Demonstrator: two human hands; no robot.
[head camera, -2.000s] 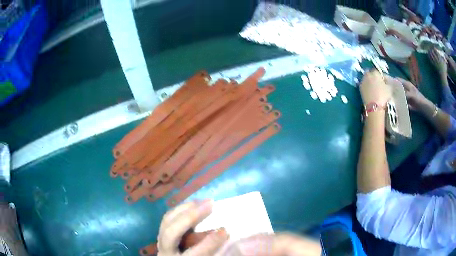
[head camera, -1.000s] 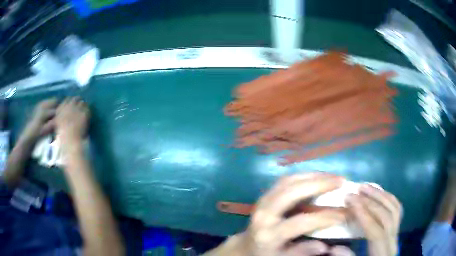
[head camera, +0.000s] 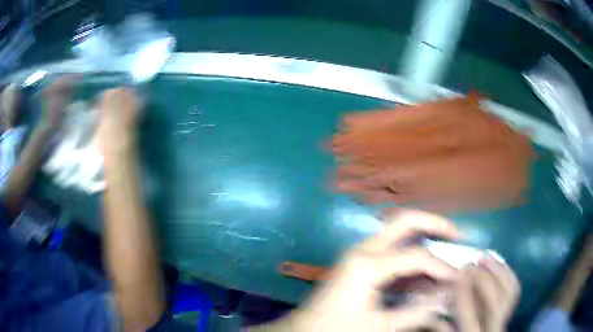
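Note:
My left hand and my right hand are close together at the lower right, both blurred. They hold a cream-white housing, of which only the top part shows between the fingers. A brown strap sticks out to the left from under my left hand, its rounded end with a hole over the green surface. The rest of the strap is hidden by my hand. A pile of brown straps lies behind my hands.
A coworker's arms work over white pieces at the left. Clear plastic lies by the pale rail. An upright post stands behind the straps. A bag of white caps is at the upper right; another person's arm is at the right edge.
The view has swung left, bringing the left coworker into view. My hands have come closer around the housing, and the strap now reaches out to the left of my left hand.

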